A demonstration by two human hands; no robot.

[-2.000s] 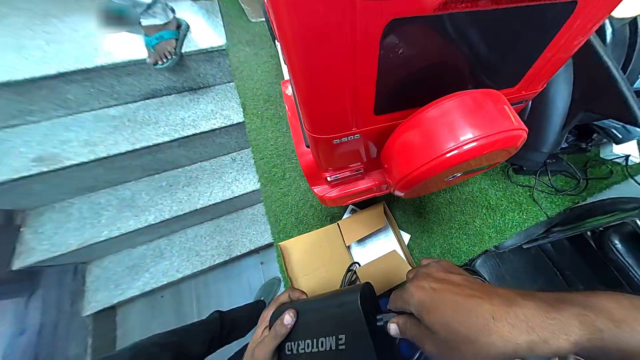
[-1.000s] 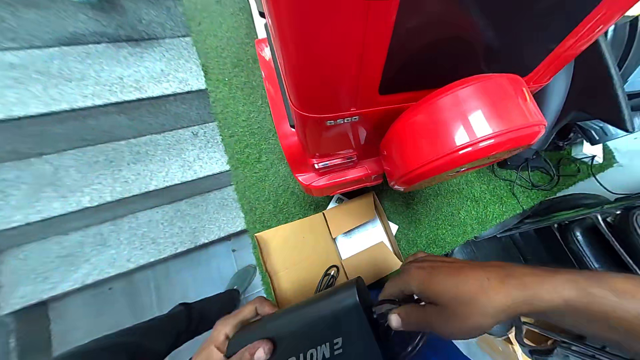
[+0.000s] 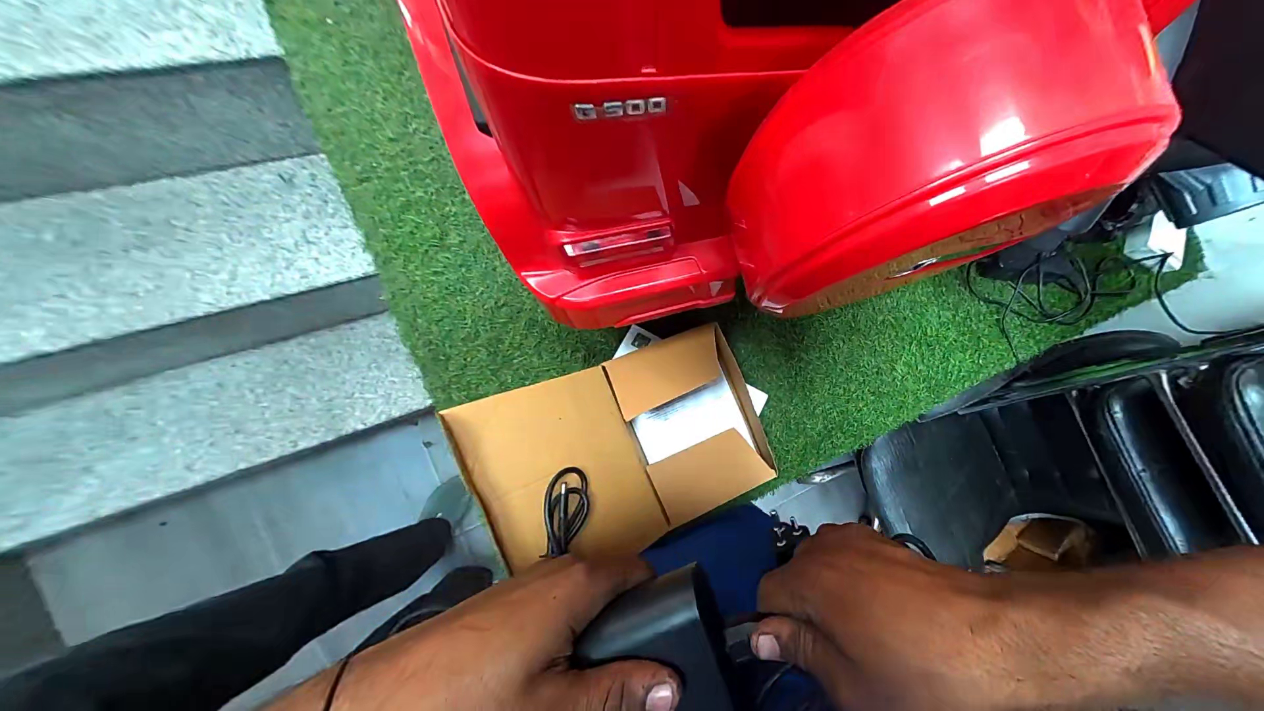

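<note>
My left hand (image 3: 553,632) grips a black, smooth-cased device (image 3: 657,627) at the bottom centre, thumb on its near side. Close beside it, my right hand (image 3: 849,602) is closed on a black cable with a pronged plug (image 3: 787,531) showing above the fingers. Just beyond the hands lies an unfolded cardboard box (image 3: 543,425), with a coiled black cable (image 3: 566,509) on its flap and a silvery white item (image 3: 691,420) between its inner flaps. The lower part of the device is out of frame.
A red toy car (image 3: 612,178) with a covered spare wheel (image 3: 948,148) stands on artificial grass (image 3: 425,257). Stone steps (image 3: 188,257) rise at left. A black slatted seat (image 3: 1136,464) is at right, and cables (image 3: 1057,291) lie beyond it. A person's dark trouser leg (image 3: 247,612) shows lower left.
My left hand now covers more of the black device, whose lettering showed earlier and is now hidden. The plug now shows above my right hand. The view has shifted closer to the box and car.
</note>
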